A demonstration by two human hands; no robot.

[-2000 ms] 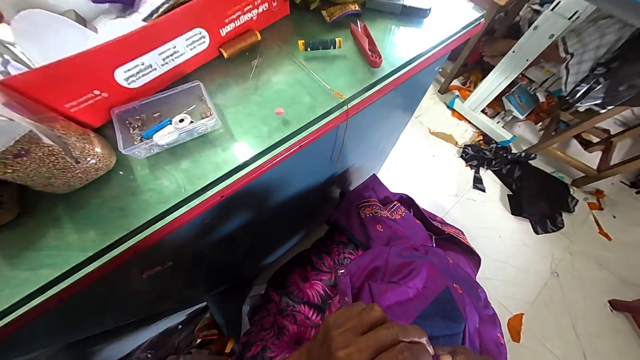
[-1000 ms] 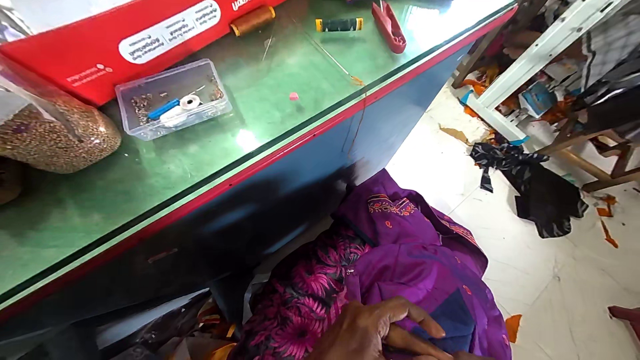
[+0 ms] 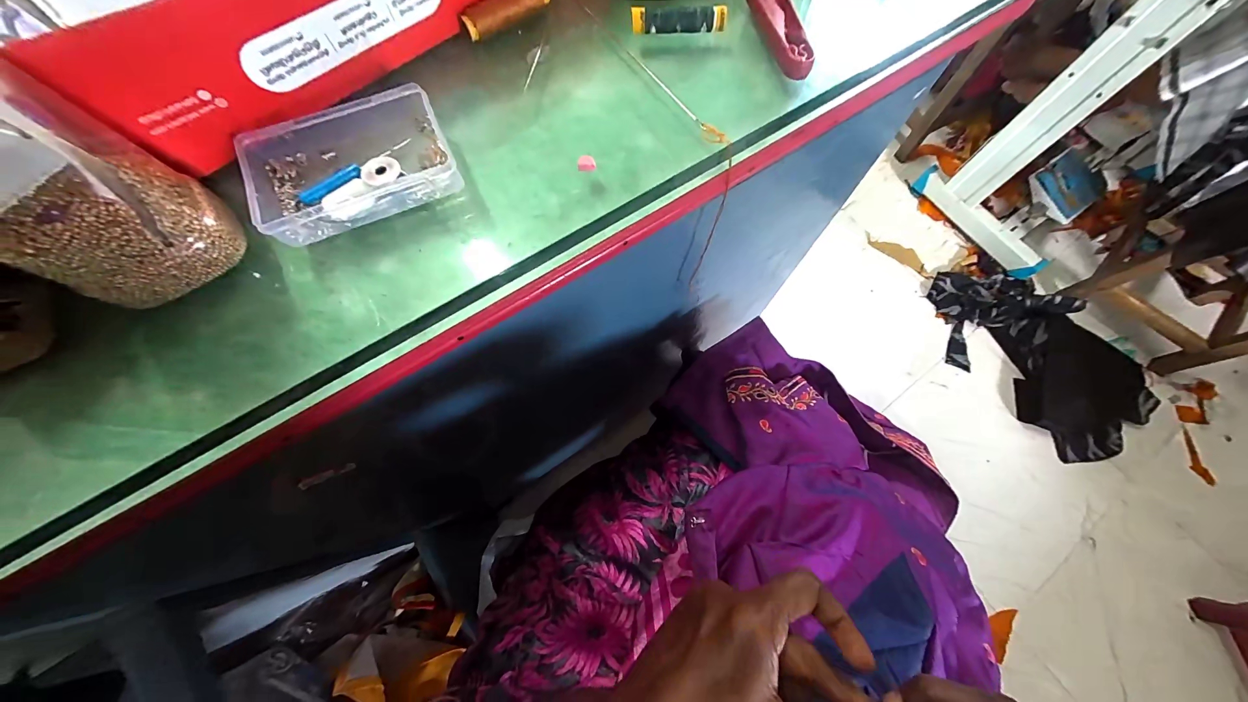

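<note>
A purple garment [image 3: 780, 526] with orange and gold embroidery and a dark blue patch [image 3: 887, 609] lies over a black and pink floral cloth [image 3: 604, 565] at the lower middle. My left hand [image 3: 731, 634] rests on the garment, its bent fingers holding the cloth at the edge of the blue patch. Just a sliver of my right hand [image 3: 946, 690] shows at the bottom edge, close to the left fingertips; what it holds is hidden. Both hands are partly cut off by the frame.
On the green counter [image 3: 370, 283] are a clear plastic box [image 3: 346, 166] of small fittings, a red box [image 3: 224, 78], a bag of beads [image 3: 117, 224], thread spools [image 3: 680, 19] and a needle with orange thread [image 3: 673, 93]. Black cloth [image 3: 1063, 370] lies on the floor by a stand.
My left hand has gone from folded knuckles to a raised, bent finger over the blue patch. The view has shifted slightly.
</note>
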